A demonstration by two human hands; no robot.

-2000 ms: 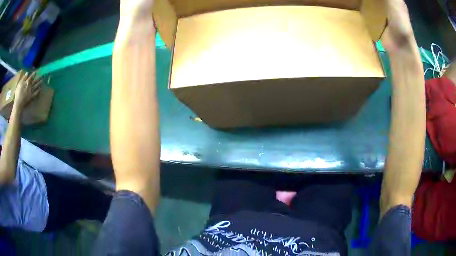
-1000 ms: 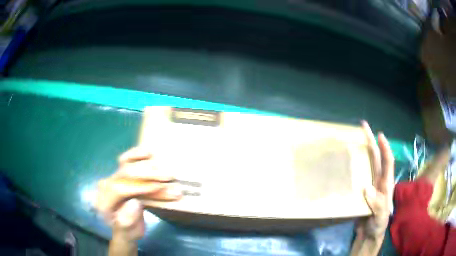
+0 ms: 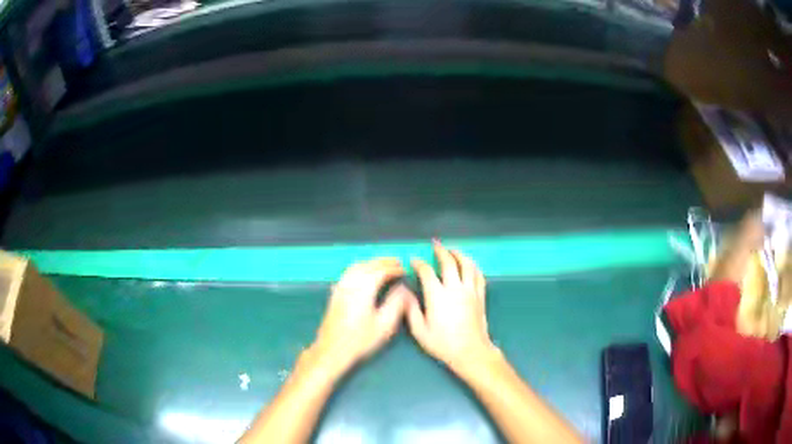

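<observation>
My left hand is near the middle of the green bench, by the bright green strip. Its fingers are curled and no object shows in it. My right hand is beside it, fingers apart and pointing away, holding nothing visible. The two thumbs are close together. A closed brown carton stands at the left edge of view, away from both hands.
A dark flat object with a small white patch lies on the bench at the right. Thin white cords lie beside a person's red sleeve. A brown open carton with a white printed sheet is at the upper right. The dark conveyor belt runs behind the strip.
The carton held between my hands a second ago is out of my hands. A carton now shows at the left. My hands have come together at the middle of the bench.
</observation>
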